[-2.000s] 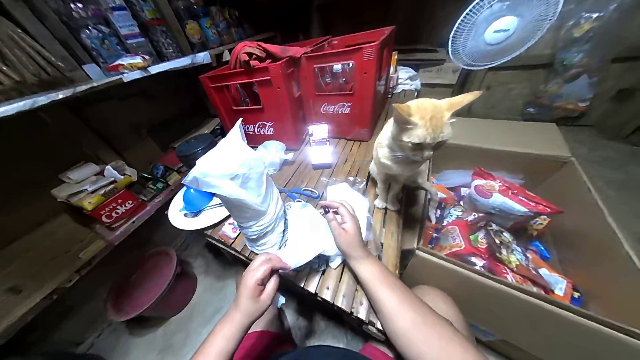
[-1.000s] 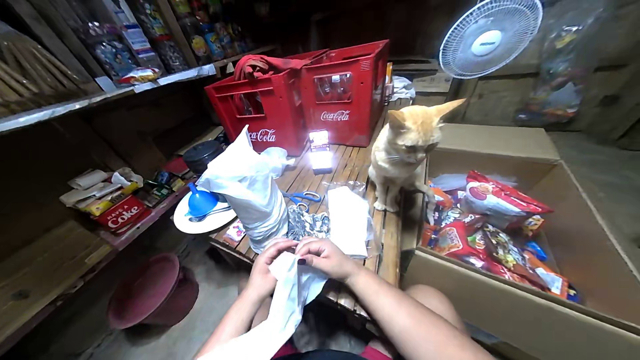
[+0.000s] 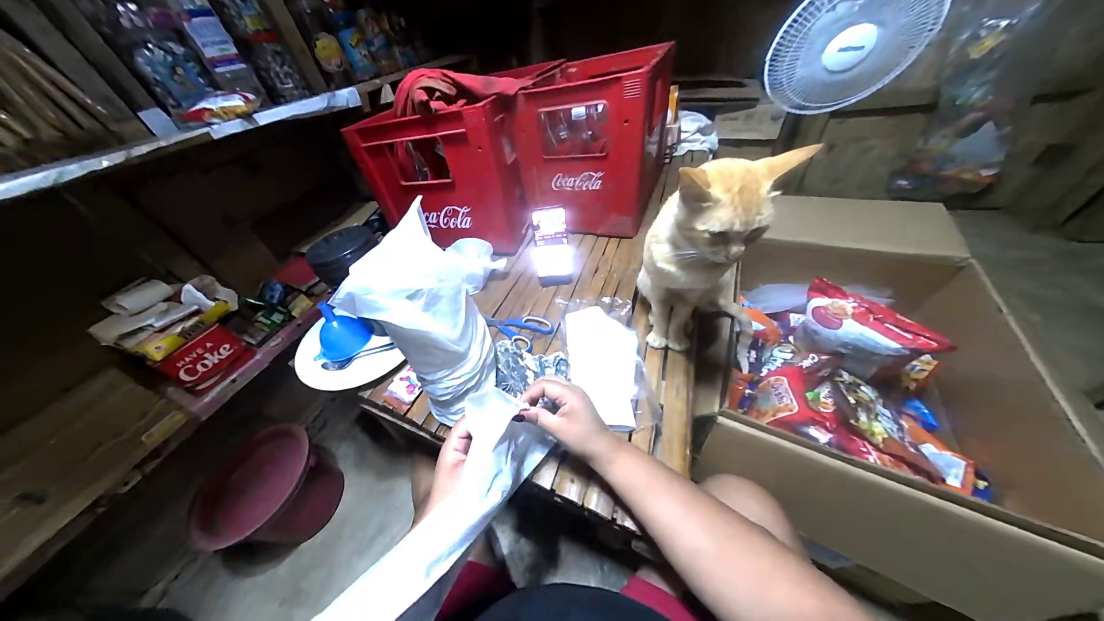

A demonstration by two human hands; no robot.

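A long white plastic bag (image 3: 470, 509) hangs across my lap, held near its upper end by both hands. My left hand (image 3: 453, 461) grips its left side, partly hidden by the plastic. The fingers of my right hand (image 3: 561, 414) pinch its upper right edge. Just behind my hands stands a full, upright white plastic sack (image 3: 431, 319) on a slatted bamboo table (image 3: 608, 272). Blue-handled scissors (image 3: 522, 326), a grey patterned cloth (image 3: 526, 366) and a clear packet with white sheets (image 3: 604, 366) lie beside it.
An orange cat (image 3: 707, 233) sits at the table's right edge, beside a cardboard box (image 3: 862, 492) of snack packs. Two red crates (image 3: 595, 121) and a lit lamp (image 3: 552, 246) stand behind. At left are a white plate (image 3: 332, 371) with a blue funnel (image 3: 339, 335) and a maroon basin (image 3: 259, 492).
Two seconds ago my hands were farther apart over white plastic on the table; now they are close together on the long bag over my lap. The grey cloth has come into sight.
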